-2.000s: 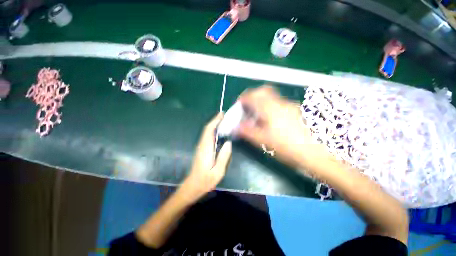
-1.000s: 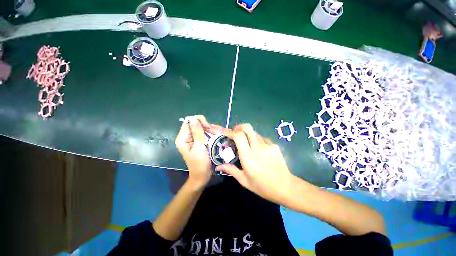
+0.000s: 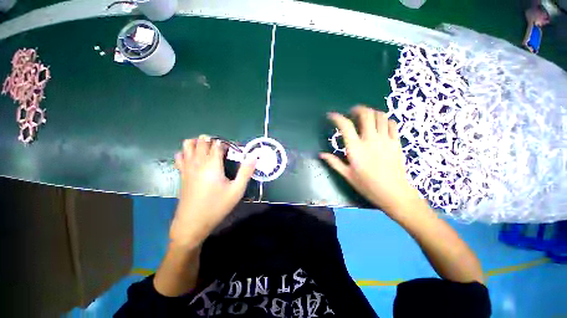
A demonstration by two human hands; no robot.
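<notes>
A white cylindrical housing (image 3: 273,166) stands on the bench near its front edge, round end up, with a pale inner part in its mouth. Short wires and a white connector (image 3: 234,154) lie at its left. My left hand (image 3: 208,183) is beside it, the thumb touching its left rim and the fingers by the wires; whether they grip anything is hidden. My right hand (image 3: 372,155) is empty with fingers spread, over a loose white bracket (image 3: 337,141) partly hidden by it. The pile of white brackets (image 3: 429,118) lies just right of this hand.
A crinkled plastic bag (image 3: 516,130) lies behind and right of the brackets. Pink brackets (image 3: 26,90) lie at far left. Another white housing (image 3: 155,57) lies tilted at upper left, one more behind it (image 3: 158,7). A blue-faced piece (image 3: 533,38) is at upper right. A brown carton (image 3: 99,248) is below left.
The housing, held in both hands at the bench edge before, now stands on the bench. My right hand has let go and moved right to the loose bracket. The view has shifted.
</notes>
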